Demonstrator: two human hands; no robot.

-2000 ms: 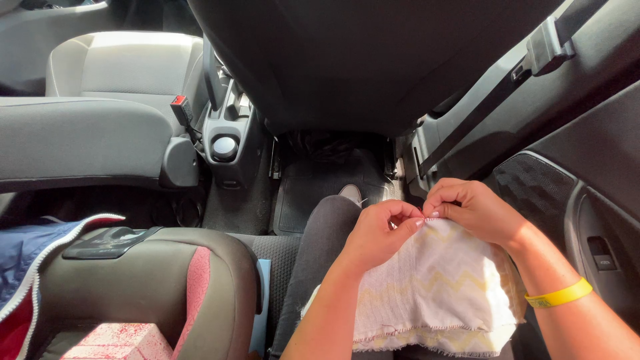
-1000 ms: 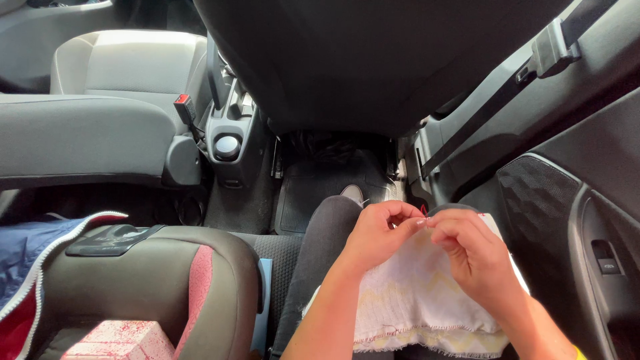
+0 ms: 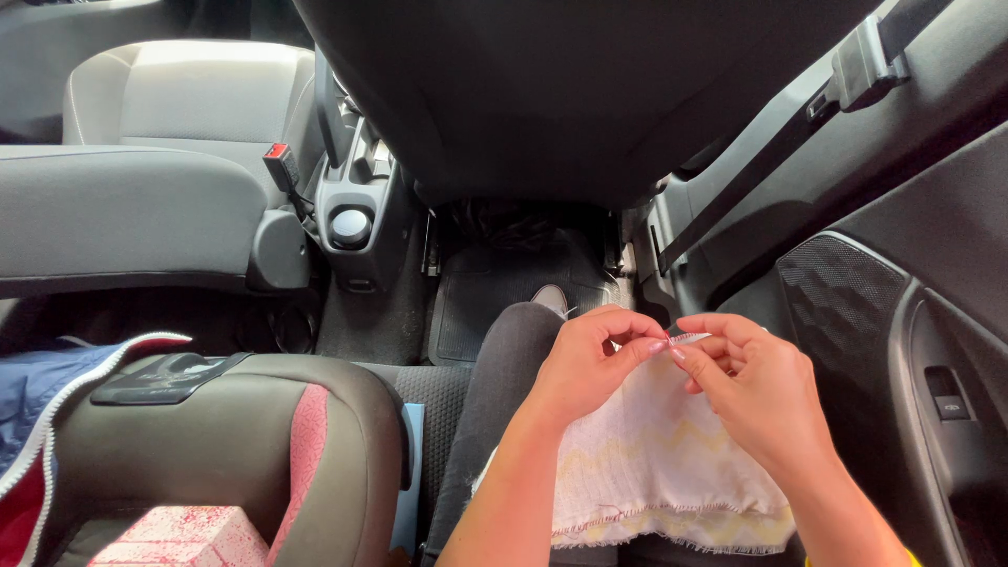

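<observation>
A white cloth with pale yellow zigzags (image 3: pixel 654 465) lies over my lap, its lower edge frayed and a row of dark reddish stitches running just above it. My left hand (image 3: pixel 594 358) pinches the cloth's upper edge between thumb and forefinger. Close beside it, my right hand (image 3: pixel 736 370) has thumb and forefinger together at the same spot, where a bit of red thread (image 3: pixel 668 337) shows. More reddish stitches line the edge near the right fingers. Whether a needle is between the fingertips is too small to tell.
A child seat (image 3: pixel 205 433) stands at my left, holding a red-speckled white box (image 3: pixel 185 539) and a blue jacket (image 3: pixel 31 386). A dark front seat back (image 3: pixel 535 94) rises ahead. The car door (image 3: pixel 866 315) is close on the right.
My right hand has turned and shifted over the last two seconds, and its yellow wristband has mostly left view. My left hand stays at the cloth's upper edge.
</observation>
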